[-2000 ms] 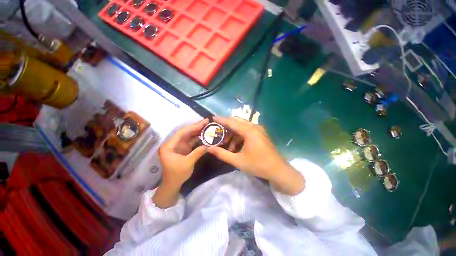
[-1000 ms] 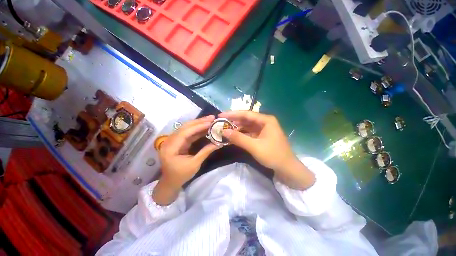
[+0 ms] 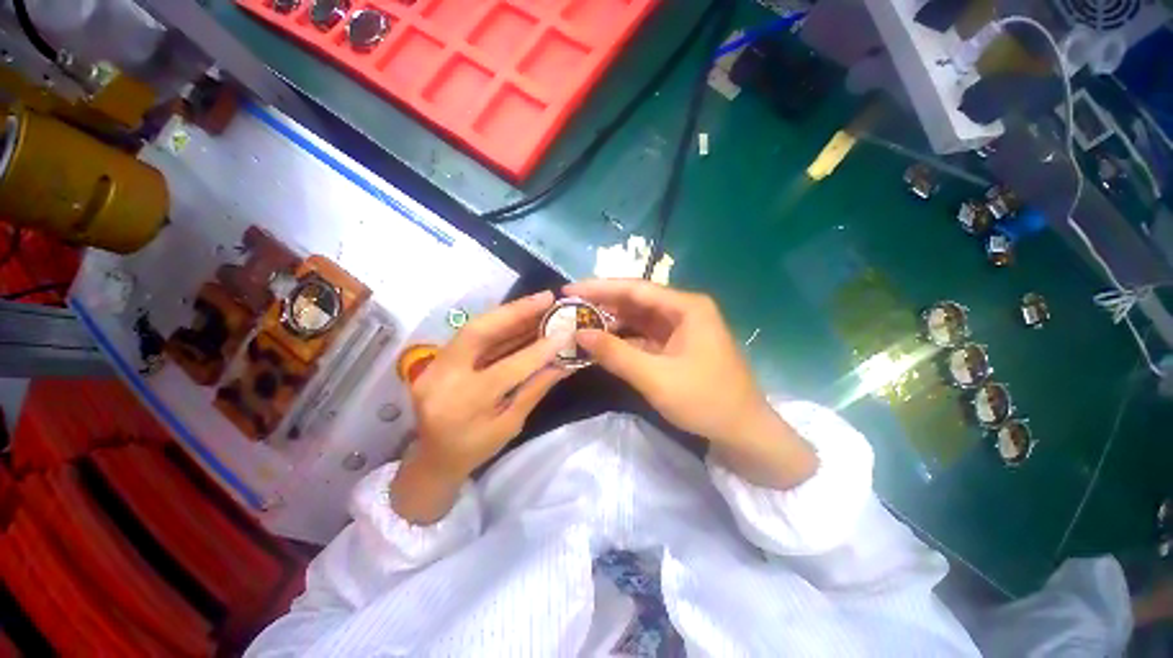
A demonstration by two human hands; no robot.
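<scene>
A round watch case point(image 3: 575, 333) with a shiny metal rim and a pale and coppery inside is held face up between both hands, in the middle of the view. My left hand point(image 3: 470, 392) holds its left side, with a finger or thumb reaching onto the inside. My right hand point(image 3: 675, 366) holds its right side, with the thumb on the inside. The fingers hide parts of the rim. Another watch case point(image 3: 311, 307) sits in the orange-brown press fixture point(image 3: 337, 285) at the left.
The yellow press cylinder point(image 3: 84, 180) stands at the left. A red-orange tray point(image 3: 521, 113) lies at the top. A slanting row of watch cases point(image 3: 967, 365) and a cluster of inner modules point(image 3: 988, 212) lie at right. Stacked red trays point(image 3: 103, 514) are at lower left.
Both hands stay around the case. Since the first frame, the right thumb, then a left finger or thumb, has moved onto its inside. The camera view has shifted slightly.
</scene>
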